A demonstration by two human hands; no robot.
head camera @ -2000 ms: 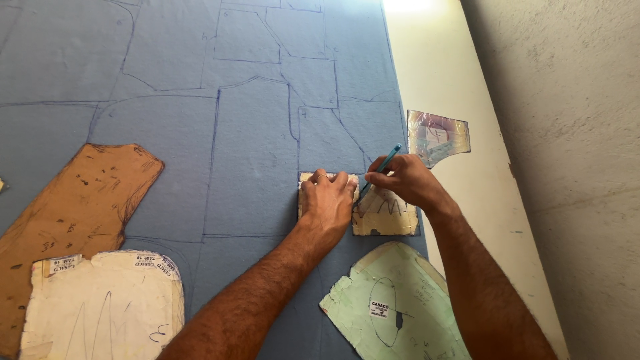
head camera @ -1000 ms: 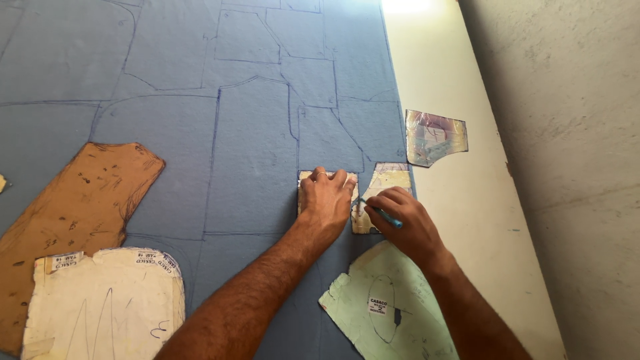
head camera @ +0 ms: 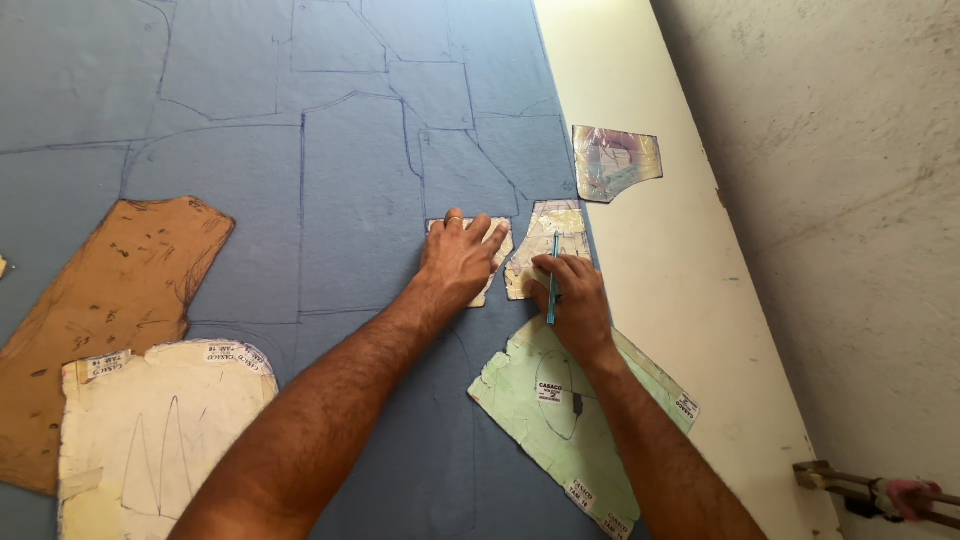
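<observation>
Blue fabric marked with drawn pen outlines covers most of the table. My left hand lies with fingers spread on a small cream pattern piece, pressing it to the cloth. Just right of it, my right hand has a teal pen between its fingers, the pen lying across the palm side. Its fingertips touch a second small taped pattern piece at the fabric's right edge. Below my right hand, partly under the forearm, is a green pattern piece with labels.
A brown pattern piece and a worn cream one overlap at left. A shiny taped piece rests on the pale tabletop at right. Beyond the table edge are a wall and a metal clamp-like fitting.
The second small piece has shifted right, leaving a gap beside the one under my left hand. My right hand has moved right with the pen, while my left hand stays in place.
</observation>
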